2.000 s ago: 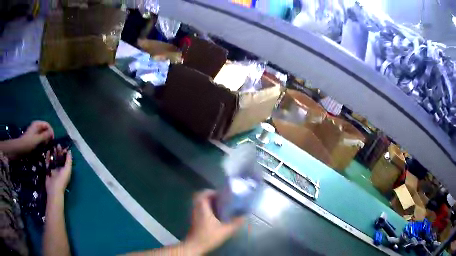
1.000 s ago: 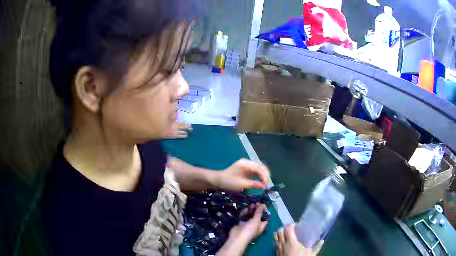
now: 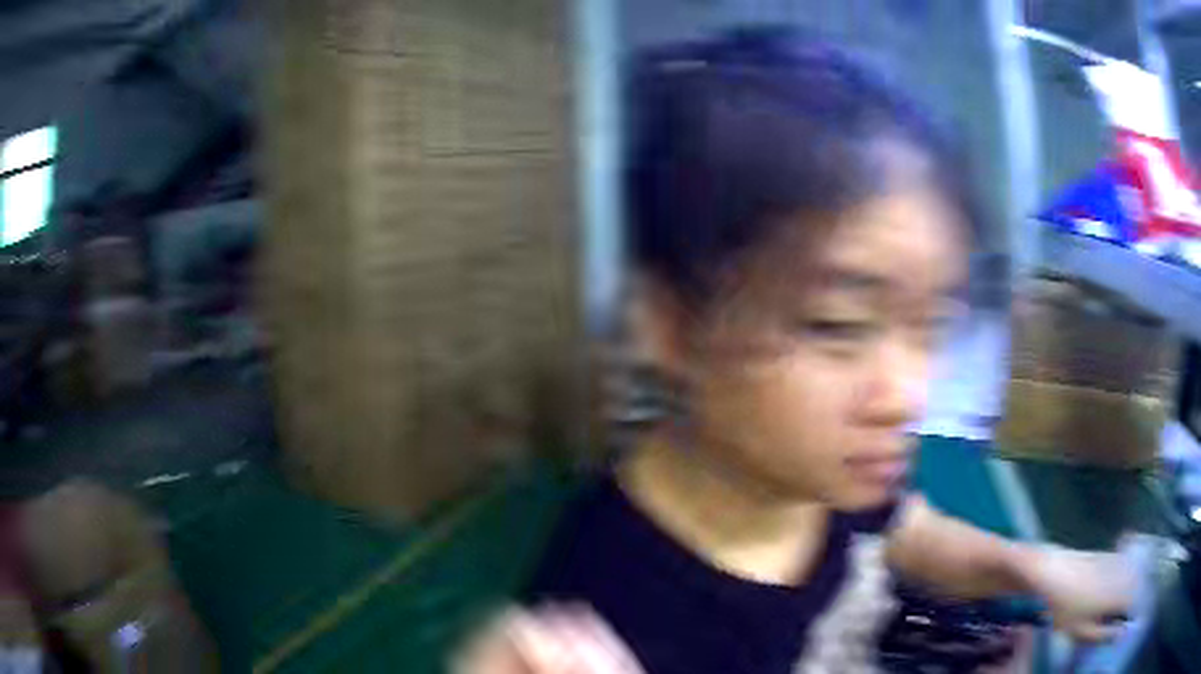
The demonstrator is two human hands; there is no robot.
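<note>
A blurred hand, which looks like my left hand (image 3: 547, 643), is at the bottom edge, cut off, in front of the neighbour's dark top. Its fingers are smeared, and I cannot tell whether it holds anything. My right hand is not in view. A pale, blurred upright thing, perhaps the retail box (image 3: 1135, 608), is at the lower right beside the neighbour's hand. Whether that hand touches it is unclear. Small shiny black accessories (image 3: 942, 635) lie below the neighbour's forearm, partly hidden.
A person in a black top sits close, filling the middle. A tall brown cardboard block (image 3: 422, 263) stands behind at left, by a teal-green surface (image 3: 316, 579). Another carton (image 3: 1087, 375) is at right, under a shelf with red and blue packets. A blurred arm is at lower left.
The view has swung far left and is blurred. The hand holding the pale box is no longer clearly seen. The neighbour now appears further right, and a blurred hand shows at the bottom edge.
</note>
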